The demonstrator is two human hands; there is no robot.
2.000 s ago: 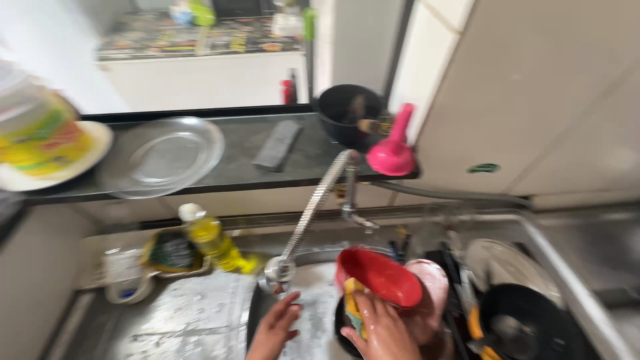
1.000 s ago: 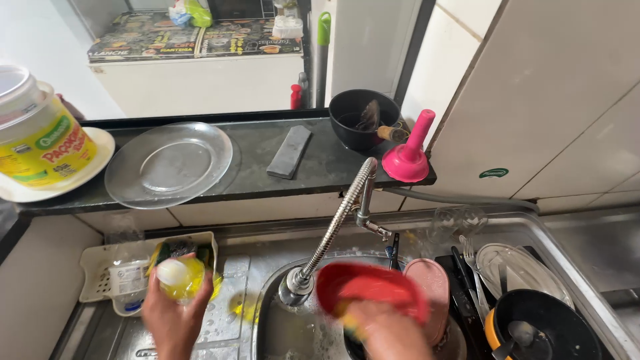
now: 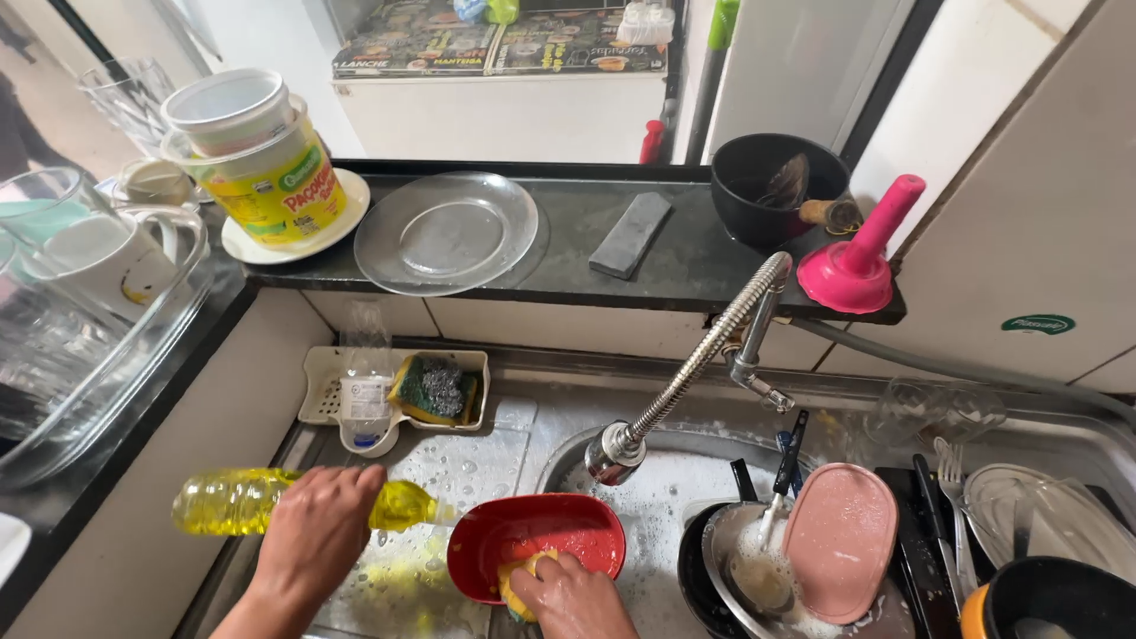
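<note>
My left hand grips a clear bottle of yellow liquid, tipped on its side, its neck pointing at a red oval bowl. Inside the bowl's near edge, my right hand holds a yellow sponge. Beneath and behind the bowl lies the steel sink basin, wet with suds. The flexible metal faucet hangs over it. Right of the bowl are a soapy metal pan and a pink oval lid.
A cream caddy holds another sponge with steel wool and a small clear bottle. On the dark ledge stand a glass plate, a grey sharpening stone, a black bowl and a pink plunger. Plates and cutlery crowd the right.
The bottle, upright in my left hand one second ago, is now tipped sideways toward the red bowl. Two seconds ago that hand was empty and the bottle stood near the caddy.
</note>
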